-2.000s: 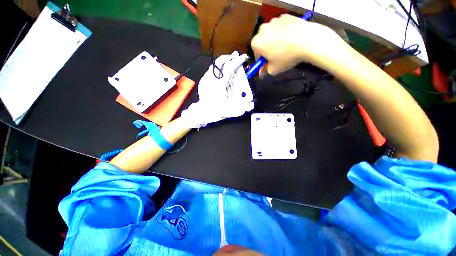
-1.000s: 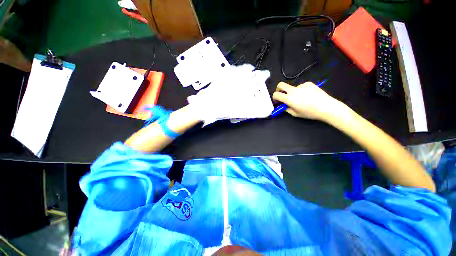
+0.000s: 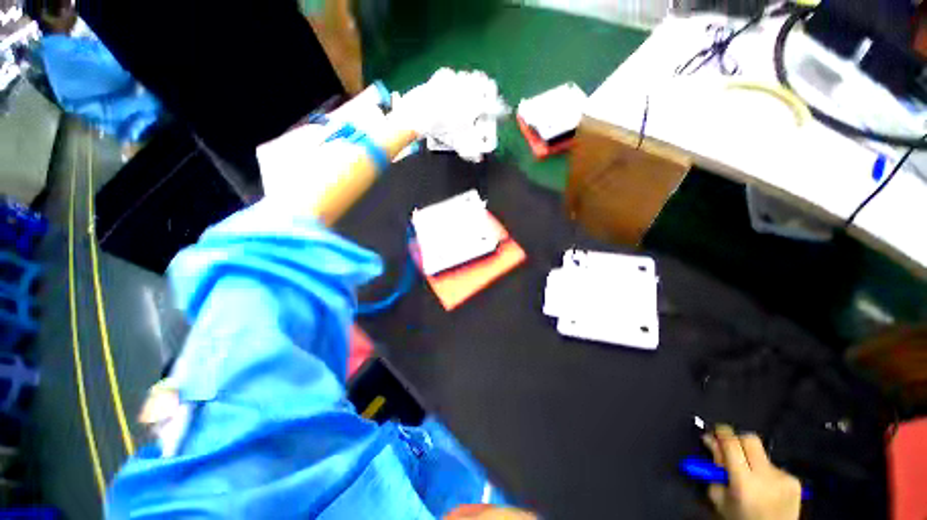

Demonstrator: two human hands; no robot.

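Note:
My left hand, in a white glove, is stretched to the far left and holds a white box beside the clipboard; its fingers blend with the box. My bare right hand is low at the right, holding a blue marker pen. A small light plug shows by its fingertips; whether they touch it is unclear. One white box rests on an orange pad. Another white box lies on the black mat, between my hands.
A further white box on an orange-red pad is at the back. The clipboard sheet lies under my left arm. A white-topped wooden shelf with cables stands back right. A person's blue sleeve shows top left, by the yellow-lined aisle.
The view has swung left. My left hand has moved from mid-bench to the far left with a white box. My hands are now far apart; the marker remains in my right hand.

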